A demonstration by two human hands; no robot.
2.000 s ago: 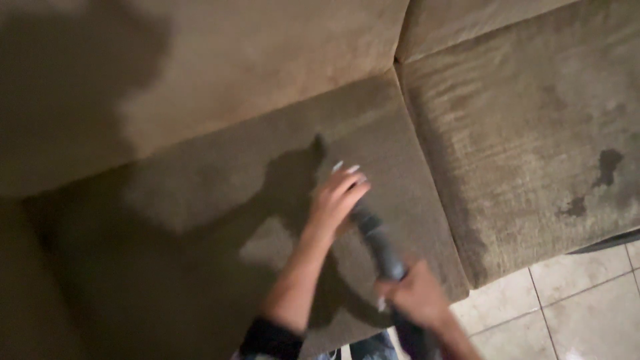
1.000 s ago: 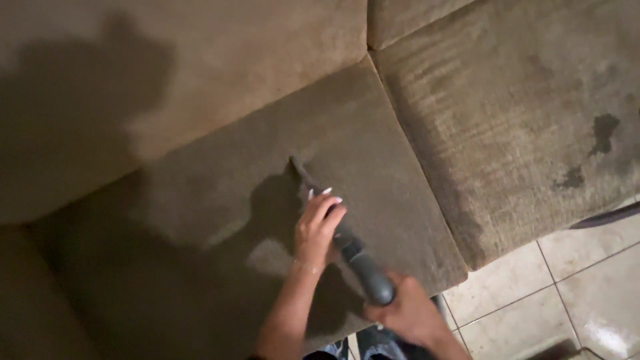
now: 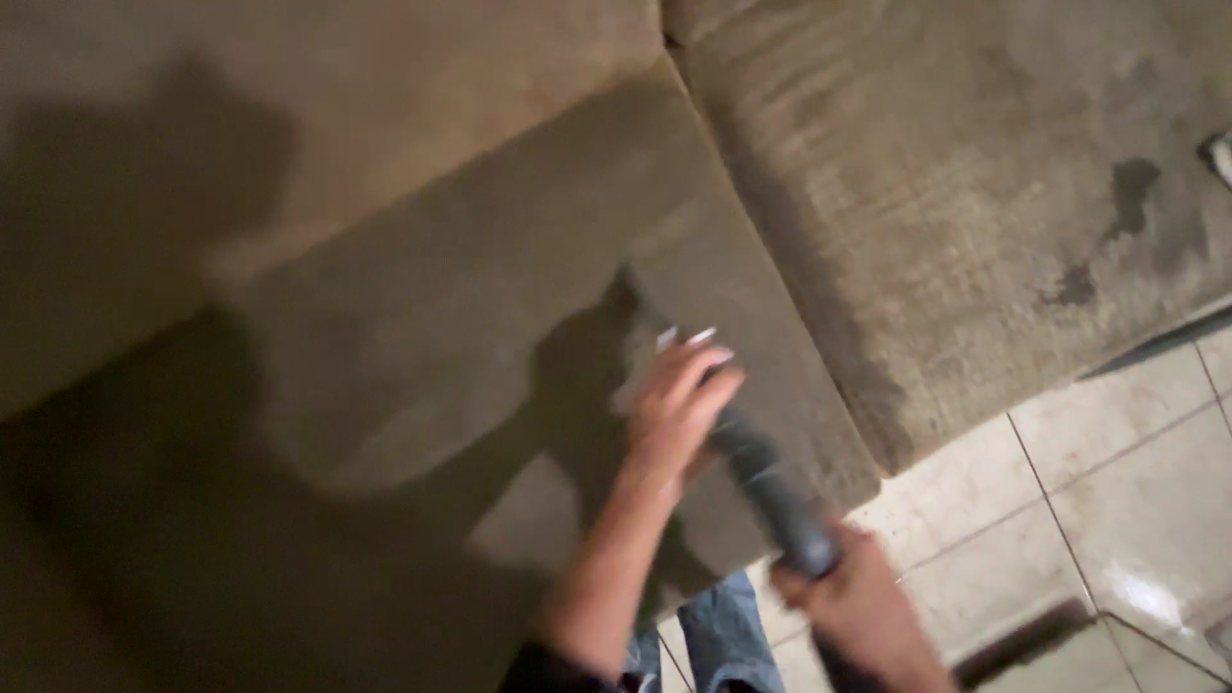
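Observation:
A dark vacuum wand (image 3: 770, 486) slants over the brown fabric seat cushion (image 3: 414, 318) of a sofa, blurred by motion. My left hand (image 3: 679, 399) wraps around its front part, close to the narrow head, which points up and left at the cushion. Lower right, my right hand (image 3: 852, 582) grips the rear end of the wand. Whether the head touches the fabric cannot be told. Shadows of my arms and the tool fall across the cushion.
A second seat cushion (image 3: 924, 221), lighter with dark wet-looking patches, lies to the right past a seam. The sofa backrest (image 3: 433, 87) rises at the top. Pale floor tiles (image 3: 1107, 472) lie below, with a dark long object (image 3: 1025, 640) on them. My jeans (image 3: 727, 635) show at the bottom edge.
Both hands stay on the wand while it shifts over the same cushion. A dark long object on the tiles at the lower right shows more fully now.

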